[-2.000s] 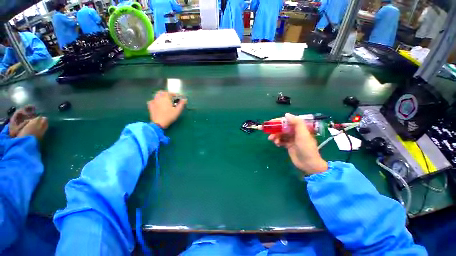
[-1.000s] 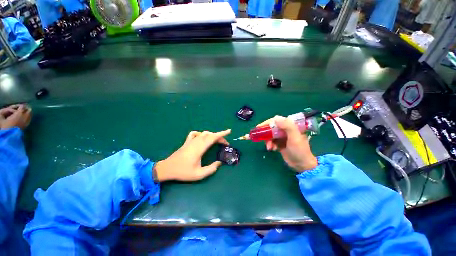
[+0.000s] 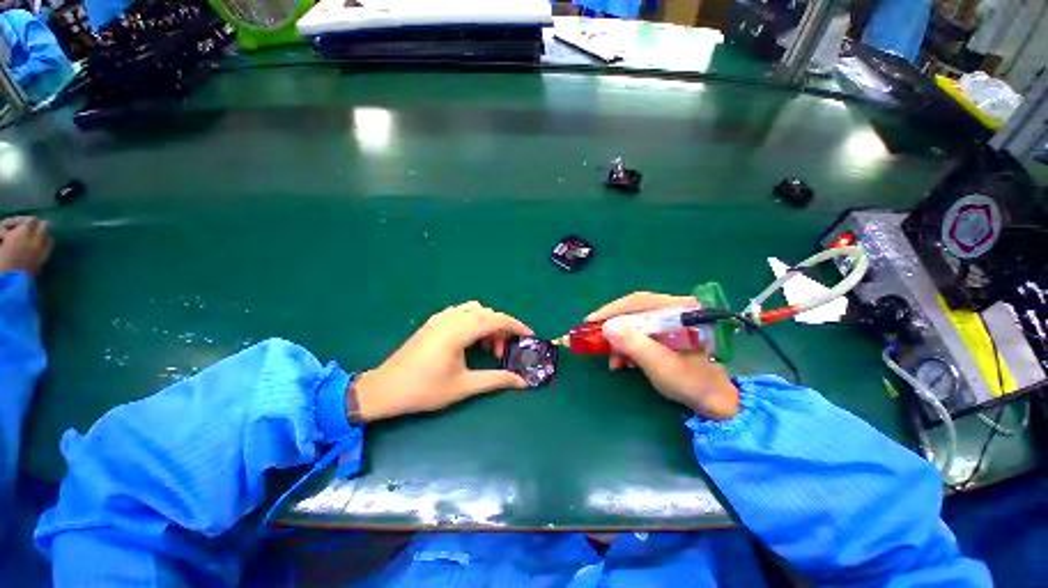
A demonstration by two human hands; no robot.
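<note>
My left hand (image 3: 431, 365) holds a small black housing (image 3: 532, 361) between thumb and fingers on the green bench surface (image 3: 299, 264). My right hand (image 3: 667, 350) grips a dispensing syringe (image 3: 592, 337) with a red front part, a clear barrel and a green rear fitting. The syringe's thin tip points left, at the upper right edge of the housing; whether it touches cannot be told. Another black housing (image 3: 571, 253) lies a little farther up the bench, away from both hands.
Two more black housings (image 3: 623, 177) (image 3: 793, 191) lie toward the back, and one (image 3: 70, 191) far left. A grey controller (image 3: 937, 310) with hoses stands at right beside white paper (image 3: 808, 293). Another person's hand (image 3: 23, 244) is at the left edge. Papers on dark trays (image 3: 425, 44) are behind.
My left hand has come from the upper left and taken hold of the near housing. The syringe has moved from the other housing toward this one, and the hose now loops upward.
</note>
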